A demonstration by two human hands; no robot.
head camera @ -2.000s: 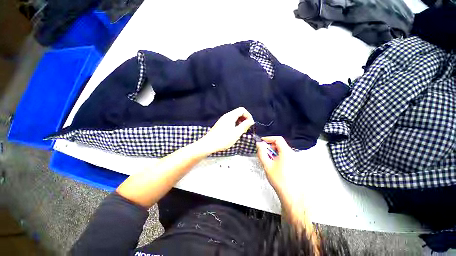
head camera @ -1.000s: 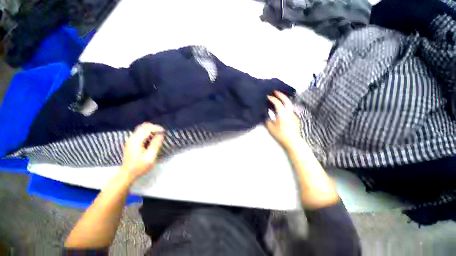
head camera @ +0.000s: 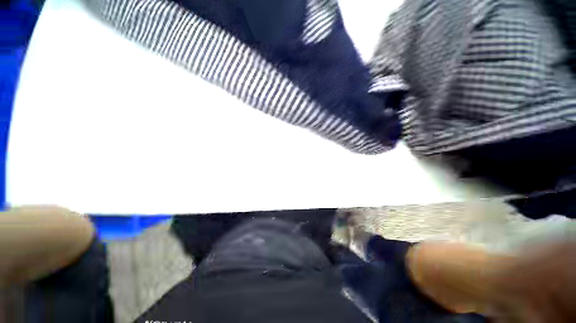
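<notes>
The navy garment (head camera: 328,69) lies on the white tabletop, running from the upper left to the centre right, cut off by the top edge. Its black-and-white check strip (head camera: 240,72) shows along the near edge. A small check patch (head camera: 320,20) shows near the top. Blurred bare skin of my left arm fills the lower left, and of my right arm the lower right, both very close to the camera. My hands themselves are out of the picture. No snips show.
A large check-and-navy garment pile (head camera: 486,76) lies at the right, beside the navy garment's right end. The white tabletop (head camera: 158,151) has its near edge above my dark apron (head camera: 265,271). A blue bin (head camera: 14,57) stands at the left, and blue also shows under the table edge.
Both hands have left the garment and the picture; only blurred arms remain, low at the sides. The view has shifted, so the garment sits higher and slants down to the right.
</notes>
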